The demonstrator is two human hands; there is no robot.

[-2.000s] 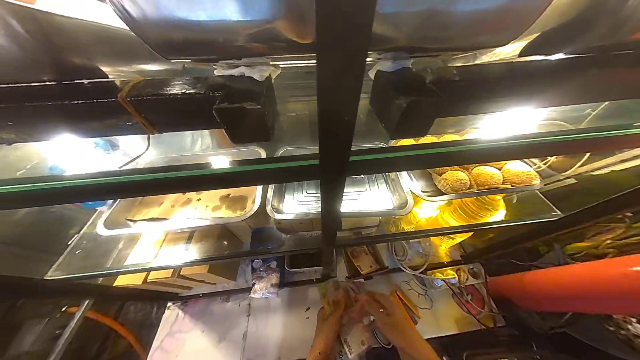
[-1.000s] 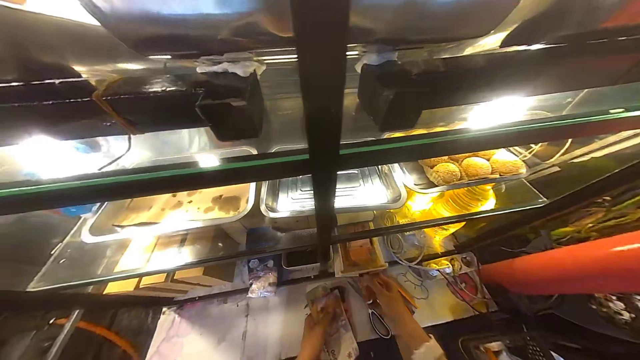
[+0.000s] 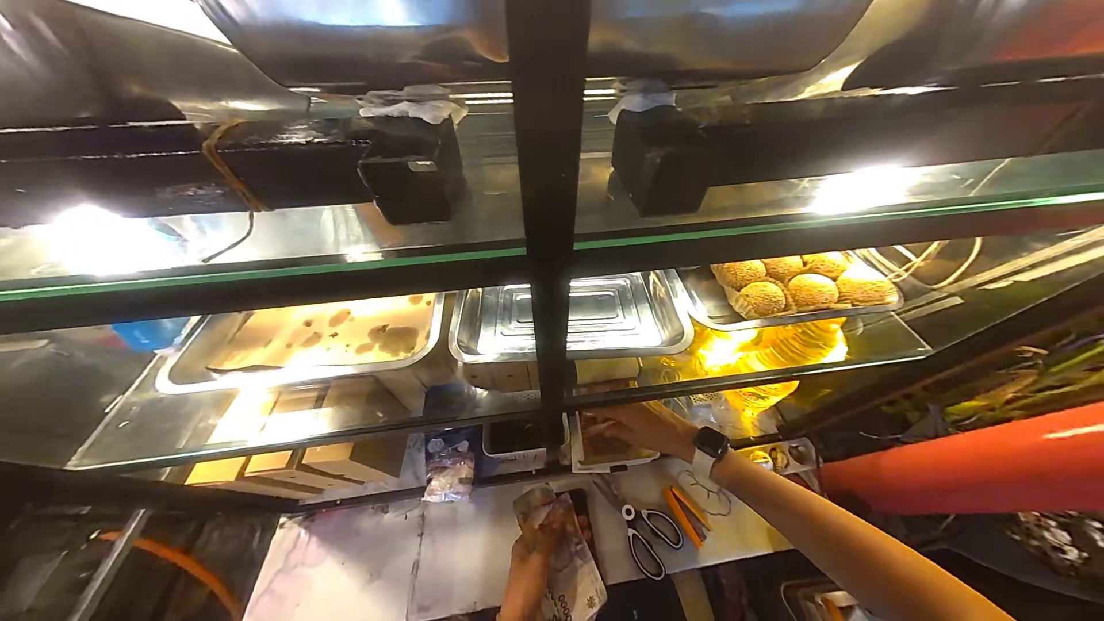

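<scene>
My left hand (image 3: 536, 545) is closed on several paper banknotes (image 3: 573, 580) low in the middle of the view, above the pale counter. My right hand (image 3: 617, 423), with a dark watch (image 3: 711, 442) on its wrist, reaches under the glass shelf into a white bin (image 3: 612, 464) with brownish contents. The shelf edge and reflections partly cover its fingers, so whether they hold anything cannot be told. A pair of scissors (image 3: 645, 528) with white and black handles lies on the counter between the arms. Beside it is an orange-handled tool (image 3: 687, 516).
On the glass shelf (image 3: 914, 345) stand a metal tray of sesame-coated balls (image 3: 812, 291), a bare metal tray (image 3: 677, 332) and a paper-lined tray (image 3: 172, 375). A black upright (image 3: 552, 172) crosses the view. Below are a dark-filled bin (image 3: 565, 457) and a plastic bag (image 3: 450, 473).
My right hand has moved away from my left hand, forward into the white bin. The scissors and the orange-handled tool show more fully. The banknotes remain in my left hand.
</scene>
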